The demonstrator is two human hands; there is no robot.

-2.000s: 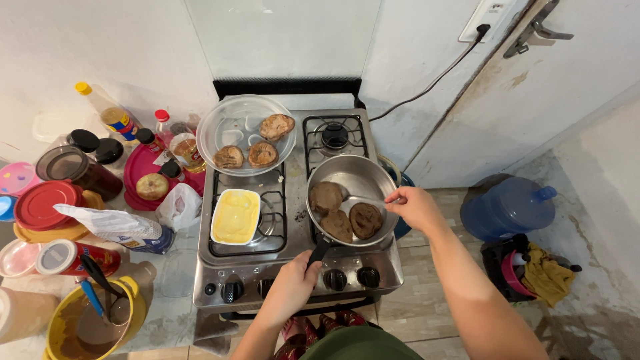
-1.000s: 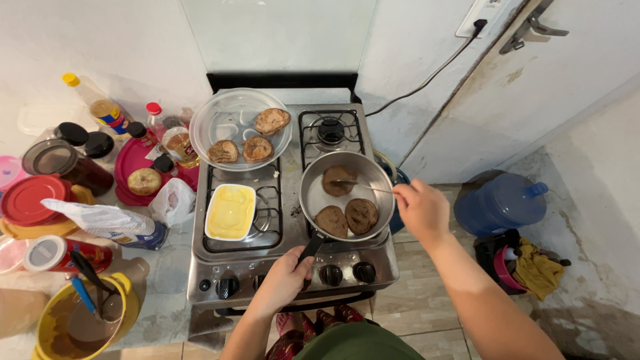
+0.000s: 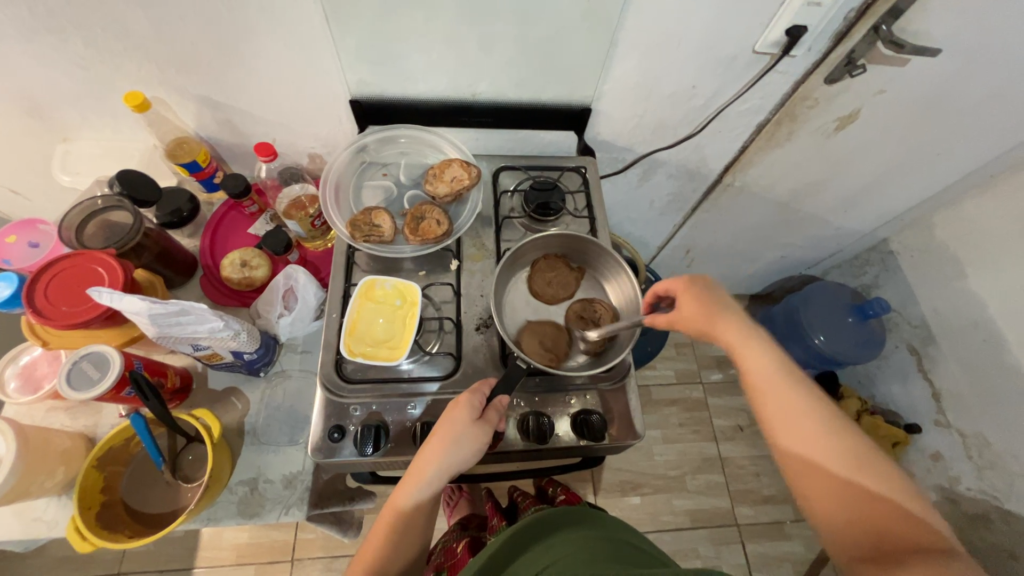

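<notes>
My left hand [image 3: 472, 424] grips the black handle of a steel frying pan [image 3: 512, 260] on the front right burner. Three brown pancakes lie in the pan: one at the top [image 3: 555, 278], one at the lower left [image 3: 543, 344] and one at the right [image 3: 590, 314]. My right hand [image 3: 680, 304], at the pan's right rim, holds a metal utensil, probably a spoon or fork [image 3: 612, 328], whose tip touches the right pancake. A clear plastic bowl [image 3: 364, 160] at the back left of the stove holds three browned pieces. In front of it stands an open margarine tub [image 3: 381, 320].
On the left counter stand a yellow bowl [image 3: 84, 488] of brown batter with a ladle, a flour bag [image 3: 200, 332], a red-lidded container [image 3: 78, 290], an oil bottle [image 3: 304, 212] and several jars. A blue water jug [image 3: 824, 324] stands on the floor at right.
My right hand has moved the utensil from the upper pancake to the right one. Two seconds ago its hand was at the pan's right rim. My left hand stays on the handle.
</notes>
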